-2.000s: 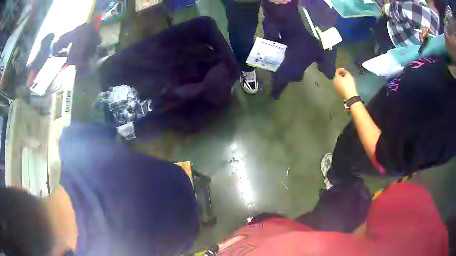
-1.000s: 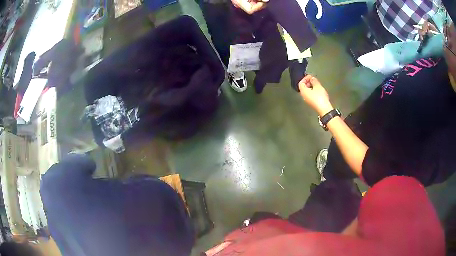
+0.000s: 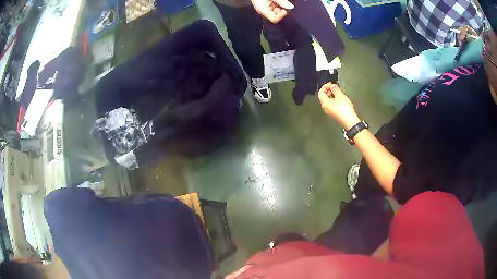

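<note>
Neither of my hands can be made out. A large dark purple cloth pile [image 3: 180, 82] lies on a cart or bin left of the middle, with a crumpled clear packet [image 3: 122, 131] on its near left part. At the top, another person's hand is over a hanging dark purple garment piece [image 3: 321, 22]. A white paper [image 3: 279, 66] with writing and a pale yellow piece [image 3: 325, 56] show against the dark cloth. A watch-wearing hand of a person in black is at the cloth's lower end; whether it touches is unclear.
A person in navy is at lower left beside a wooden-topped stool [image 3: 192, 206]. A red-clothed person fills the lower right. Cream sewing machines [image 3: 53, 136] stand at far left. A blue crate [image 3: 370, 20] and teal cloth [image 3: 436, 61] are at upper right.
The view has shifted. The watch-wearing hand has come closer to the hanging cloth. The cloth and paper have changed position, and the other person's hand at the top shows more fully.
</note>
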